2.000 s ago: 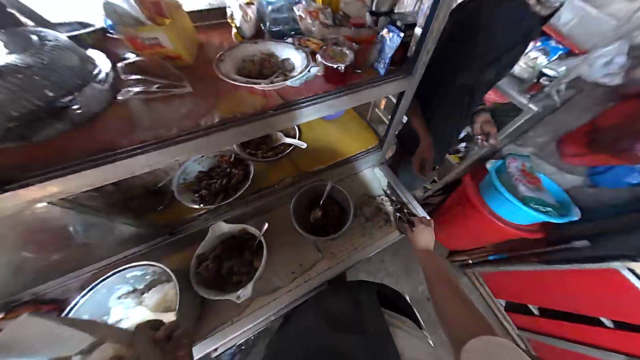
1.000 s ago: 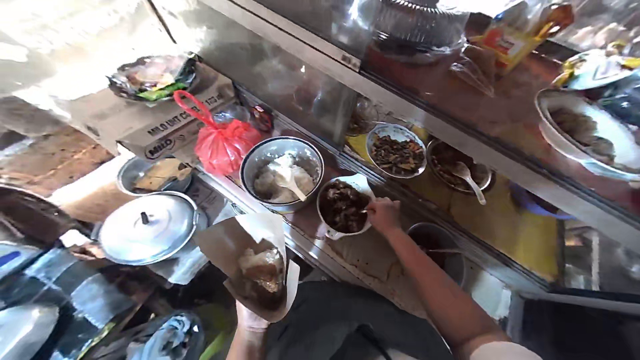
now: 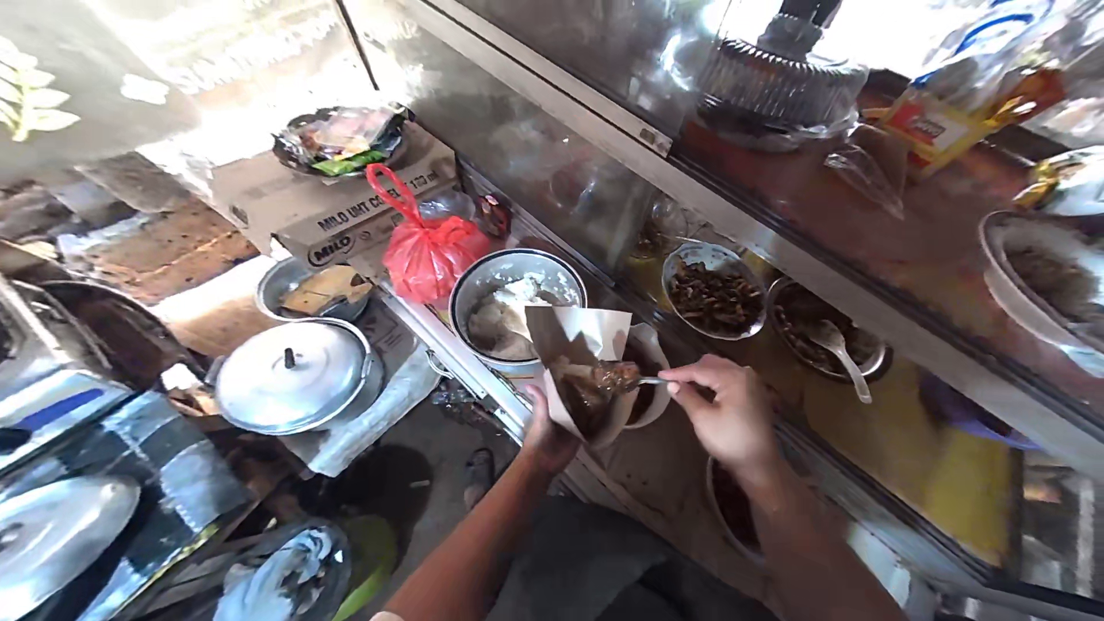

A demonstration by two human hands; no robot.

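My left hand [image 3: 549, 435] holds a folded paper wrapper [image 3: 561, 405] that is open at the top, with food inside. A metal spoon [image 3: 653, 380] is gripped in my right hand [image 3: 720, 410]; its bowl carries dark, saucy pieces of food [image 3: 617, 376] over the wrapper. Partly hidden behind the wrapper is a white bowl [image 3: 657, 349] of dark food. A metal pot [image 3: 457, 297] with white rice [image 3: 509, 315] and a serving spoon in it stands just beyond my left hand.
Left of the pot are a red plastic bag [image 3: 431, 259], a lidded aluminium pot [image 3: 291, 375] and a cardboard box [image 3: 302, 216]. Inside the glass-sided case sit a bowl of dark food [image 3: 716, 293] and one with a white spoon [image 3: 837, 341]. The shelf edge [image 3: 776, 233] runs above them.
My right hand has moved from the white bowl to the wrapper, bringing a loaded spoon. The wrapper in my left hand has moved right, now partly covering that bowl.
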